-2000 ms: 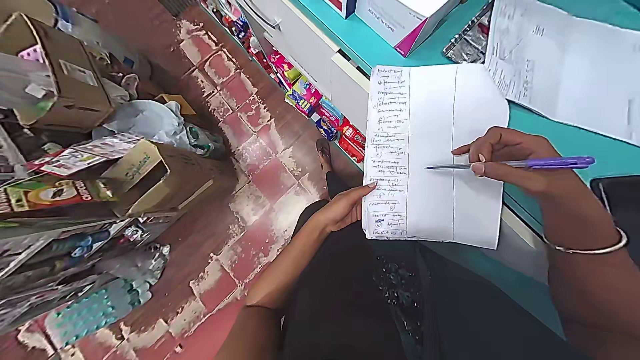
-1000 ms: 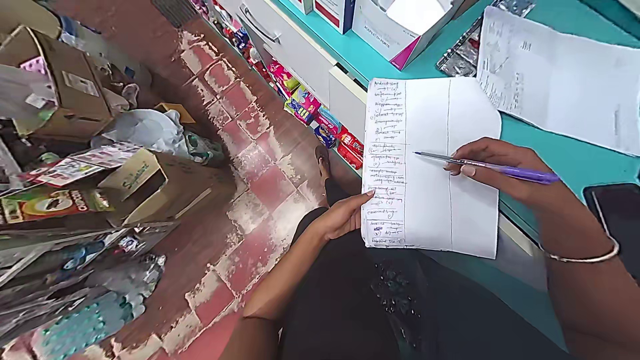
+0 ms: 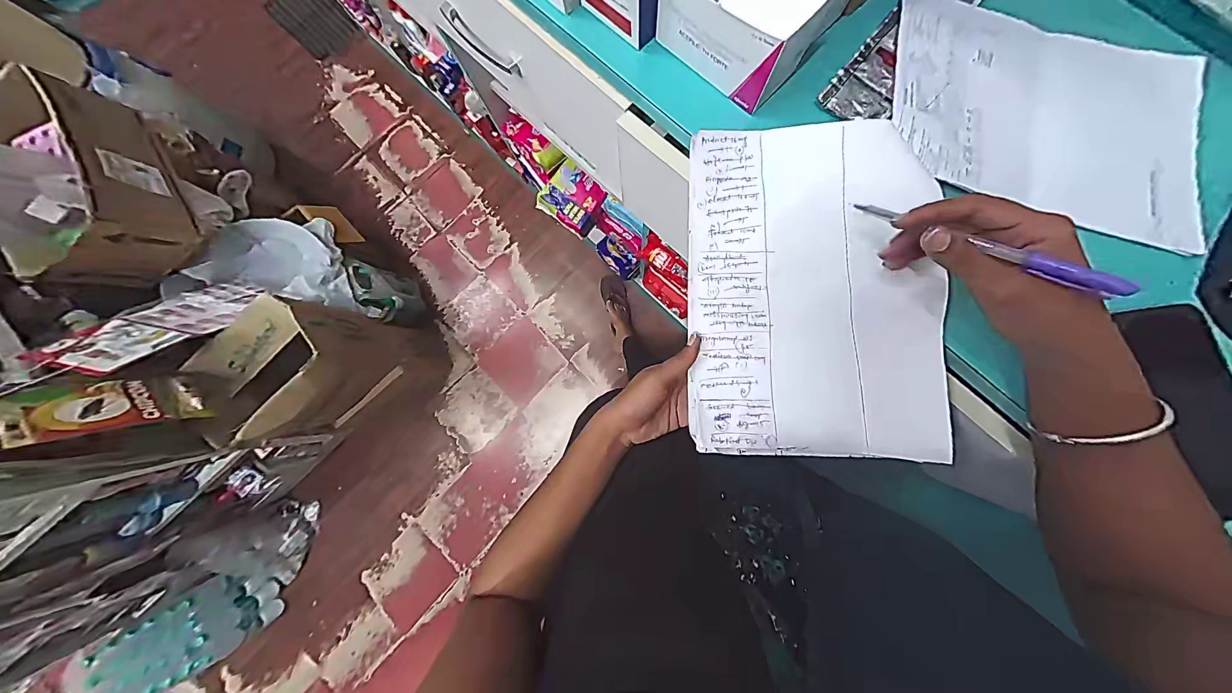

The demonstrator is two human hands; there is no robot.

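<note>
A white paper sheet (image 3: 808, 385) with ruled columns and handwriting down its left column lies partly over the teal counter's edge. My left hand (image 3: 659, 399) grips its left edge, the fingers hidden beneath. Above the right part of the sheet, my right hand (image 3: 991, 241) holds a purple ballpoint pen (image 3: 1083, 274). The pen's tip points left, near the right ruled line; whether it touches the paper I cannot tell. Another written sheet (image 3: 1068, 125) lies on the counter at the upper right, beside a blister pack (image 3: 866, 82).
Medicine cartons (image 3: 736, 58) stand on the teal counter (image 3: 664, 82) above white drawers (image 3: 549, 77). Colourful packets (image 3: 577, 197) line the shelf below. A dark phone-like object (image 3: 1179, 385) lies by my right wrist. Cardboard boxes (image 3: 144, 173) and plastic bags crowd the left, beside the red tiled floor.
The pen tip, lying over the left part of the sheet earlier, has moved right across the paper with my right hand. My left hand still holds the sheet's left edge.
</note>
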